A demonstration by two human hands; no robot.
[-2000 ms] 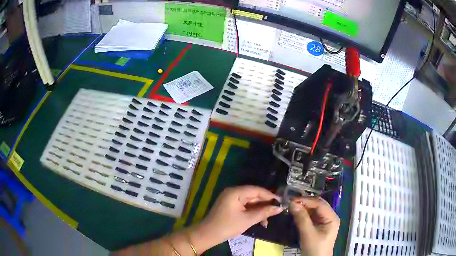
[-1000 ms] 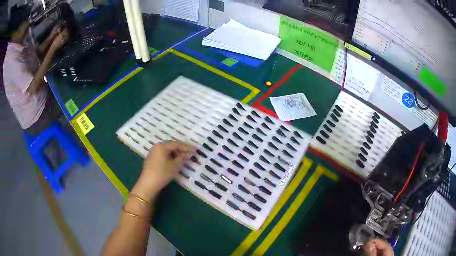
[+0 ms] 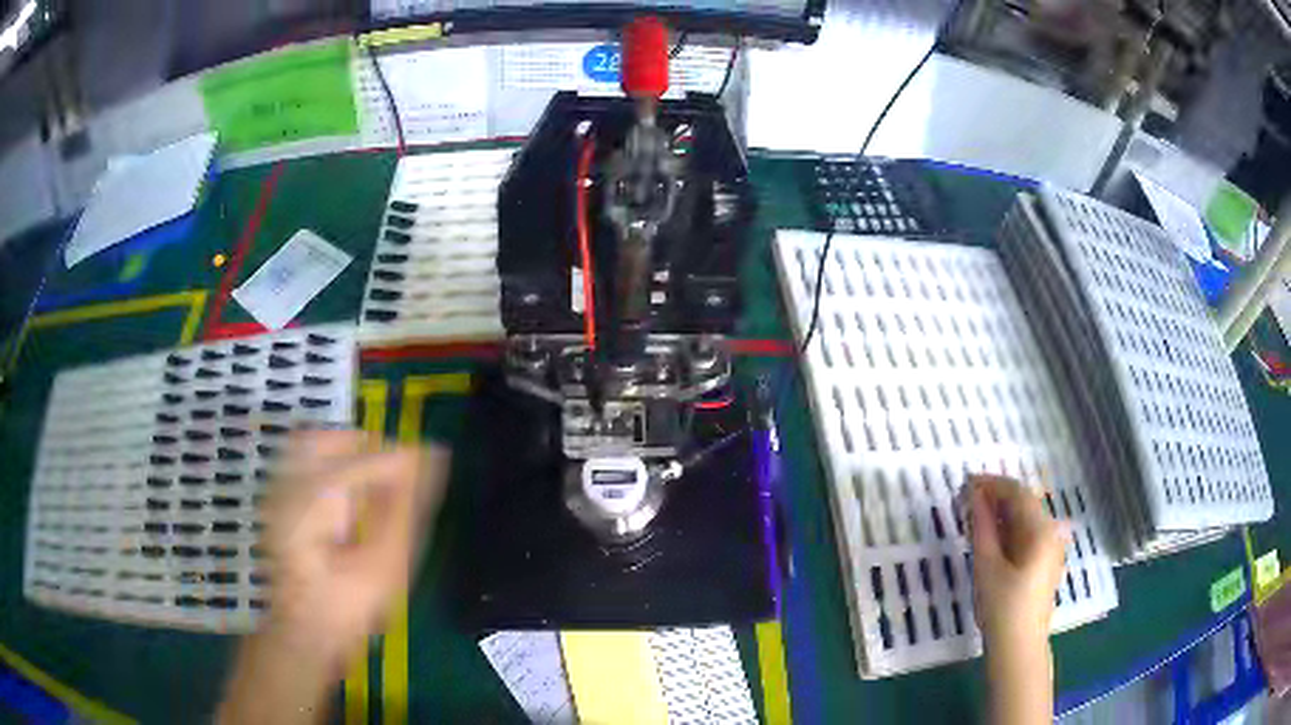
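My left hand (image 3: pixel 337 531), blurred, is over the right edge of the left slotted tray (image 3: pixel 88 425); whether it holds a part cannot be told. Dark slim parts fill mainly that tray's right side. My right hand (image 3: pixel 1017 545) is over the lower part of the right tray (image 3: pixel 927 354), fingertips close together at the slots; whether a part is between them is hidden. The black toggle press (image 3: pixel 531 213), with its red lever handle (image 3: pixel 644 60) up, stands between the hands. The round digital indicator (image 3: pixel 615 489) is below the silver clamp block (image 3: pixel 602 425), no hand touching it.
A rear tray (image 3: pixel 450 184) is partly behind the press. A tray stack (image 3: pixel 1161 354) stands at far right, with a black keypad (image 3: pixel 867 196) behind the right tray. Paper slips (image 3: pixel 616 680) lie before the press base (image 3: pixel 566 588). A purple stick (image 3: pixel 767 489) lies at its right.
The view has swung right, centring the press. My left hand has moved from the left tray's lower left to its right edge. My right hand has moved from the press to the right tray.
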